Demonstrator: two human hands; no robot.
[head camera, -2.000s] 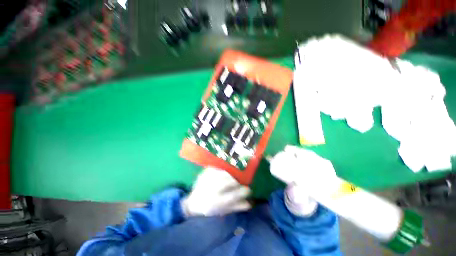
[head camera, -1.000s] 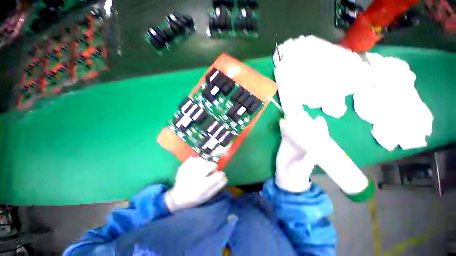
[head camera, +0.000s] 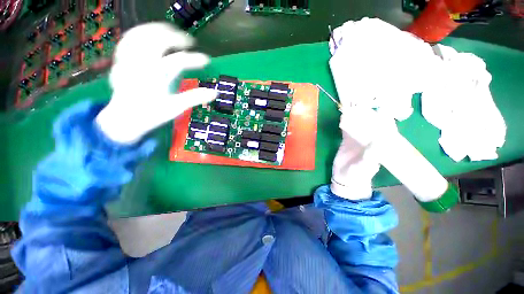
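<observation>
A green circuit board (head camera: 238, 122) with black blocks in four groups lies on an orange-red pad (head camera: 301, 129) on the green mat. White lines show between blocks of the two left groups. My left hand (head camera: 150, 83), gloved and slightly blurred, is raised at the board's upper left with thumb and fingers apart, its thumb tip over the upper left blocks. My gloved right hand (head camera: 359, 140) holds a white glue syringe (head camera: 415, 166) with a green end cap (head camera: 442, 198). Its thin needle (head camera: 328, 95) points up-left at the pad's upper right corner, off the circuit board.
White cloths (head camera: 382, 69) are heaped at the right. A tray of small boards (head camera: 63, 51) is at the upper left. More boards (head camera: 198, 10) lie on the dark surface beyond the mat (head camera: 74, 184). An orange-red holder (head camera: 439, 20) with dark tools is at the upper right.
The board and pad have turned so their long side runs left to right. My left hand has left the pad's lower edge and moved up-left, opened. My right hand still holds the syringe.
</observation>
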